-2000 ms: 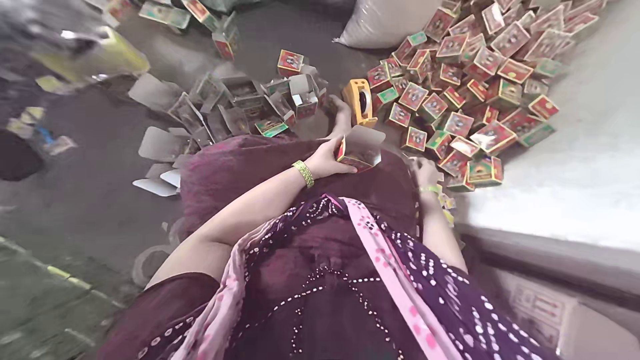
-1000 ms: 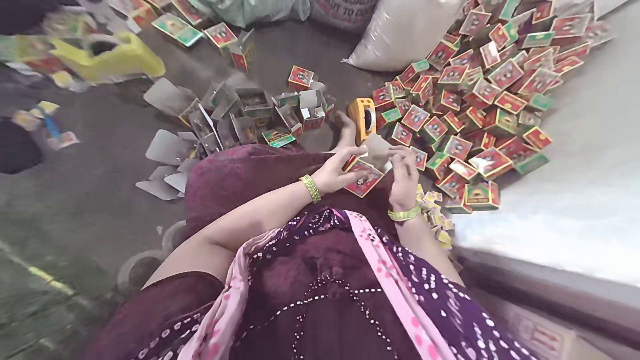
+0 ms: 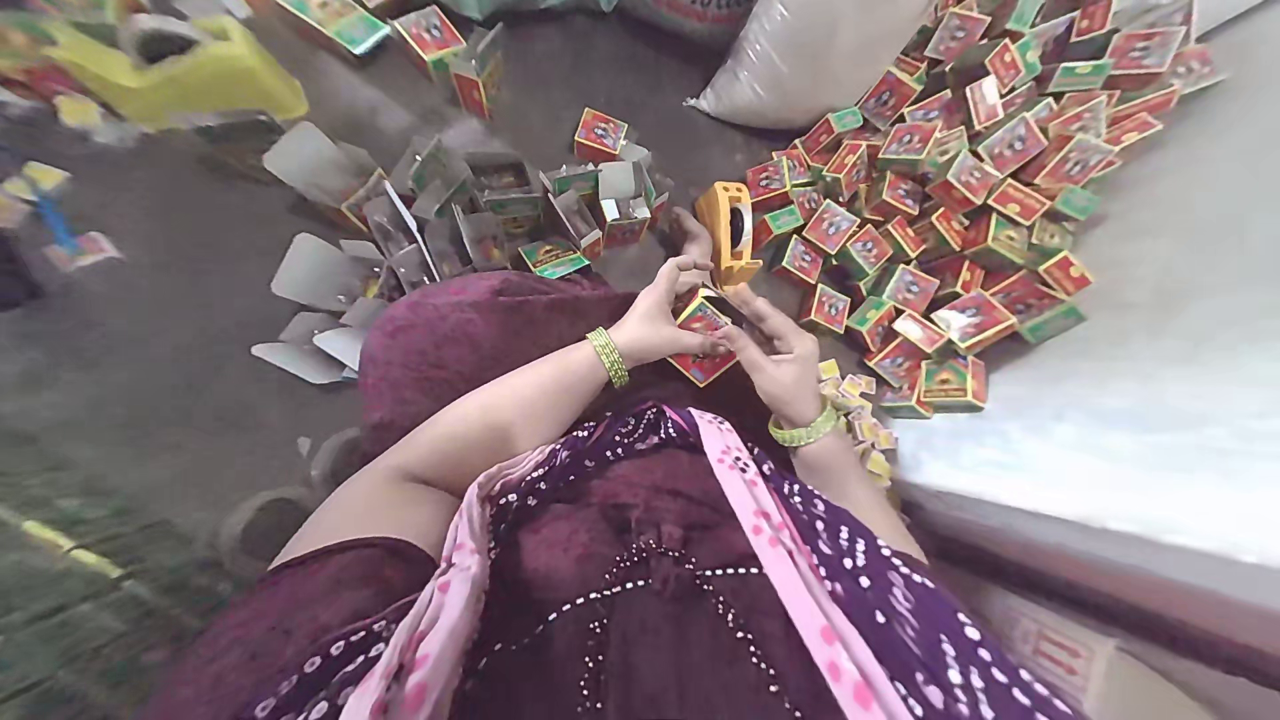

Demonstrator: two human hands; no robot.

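Note:
A small red and green printed carton [image 3: 705, 366] is held between both hands above my lap. My left hand [image 3: 662, 322] grips its left side, fingers curled over the top. On its right side, my right hand [image 3: 775, 350] has its thumb against the carton and its fingers at the upper edge. Just beyond the hands stands a yellow tape dispenser [image 3: 728, 232] beside my bare foot. Left of it, cartons with raised flaps [image 3: 490, 210] crowd the floor. A large heap of closed cartons [image 3: 930, 230] lies to the right.
A filled whitish sack [image 3: 800, 60] lies beyond the dispenser. Small yellowish pieces [image 3: 862, 415] lie by my right wrist. At the upper left is a yellow plastic object [image 3: 180, 85]. A pale wall or raised surface [image 3: 1130, 420] borders the right, with a printed cardboard box [image 3: 1060, 640] below it.
Two seconds ago the carton was in my left hand with a flap raised, and my right hand was by the heap. My right hand has come to the carton, and the flap no longer stands up.

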